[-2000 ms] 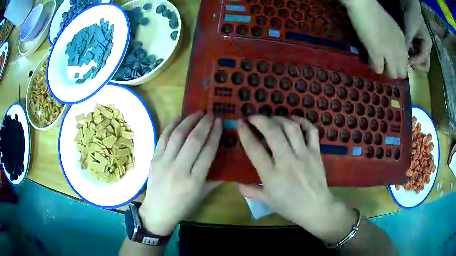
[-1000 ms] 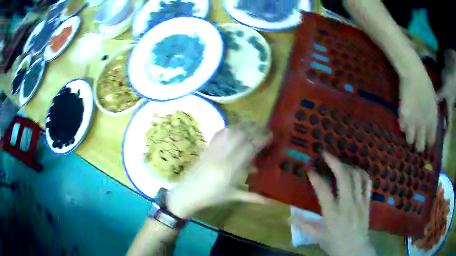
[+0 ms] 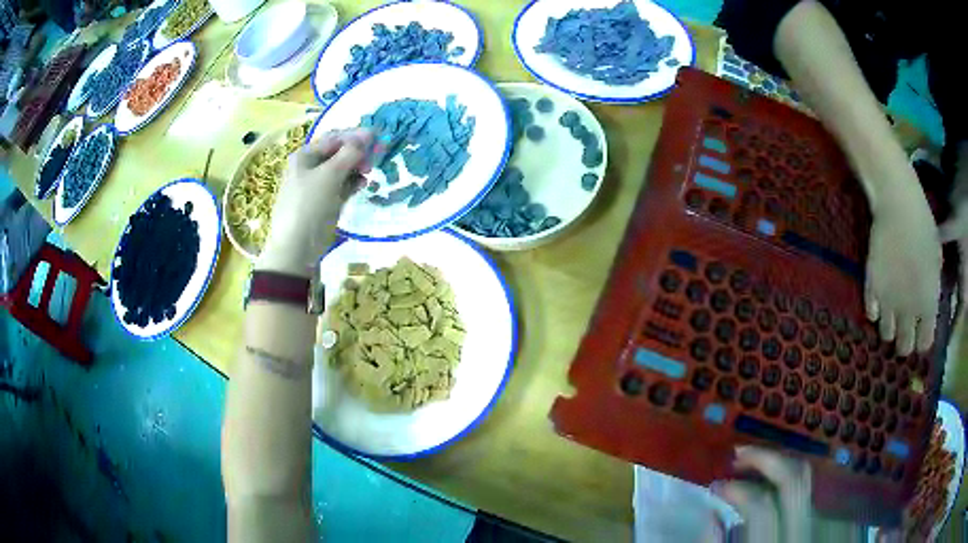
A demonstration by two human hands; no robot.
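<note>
The dark-red tray (image 3: 605,414) has two keyboard layouts of holes, with light-blue pieces in some slots. My left hand (image 3: 324,186) is over the left rim of the blue-rimmed plate (image 3: 361,217), its fingertips together at the heap of light-blue key pieces (image 3: 430,138). Whether they hold a piece is unclear. My right hand (image 3: 775,493) is blurred, with curled fingers at the tray's near edge. What it holds, if anything, cannot be told.
A plate of yellow pieces (image 3: 398,334) lies nearest. Black pieces (image 3: 157,255) are at left, a bowl of dark discs (image 3: 578,202) behind, and orange pieces (image 3: 932,467) at right. A coworker's hand (image 3: 902,281) rests over the tray. A red stool (image 3: 53,302) stands left.
My left hand has left the tray and moved up-left to the light-blue pieces. My right hand has drawn back to the tray's near edge. The view has turned left.
</note>
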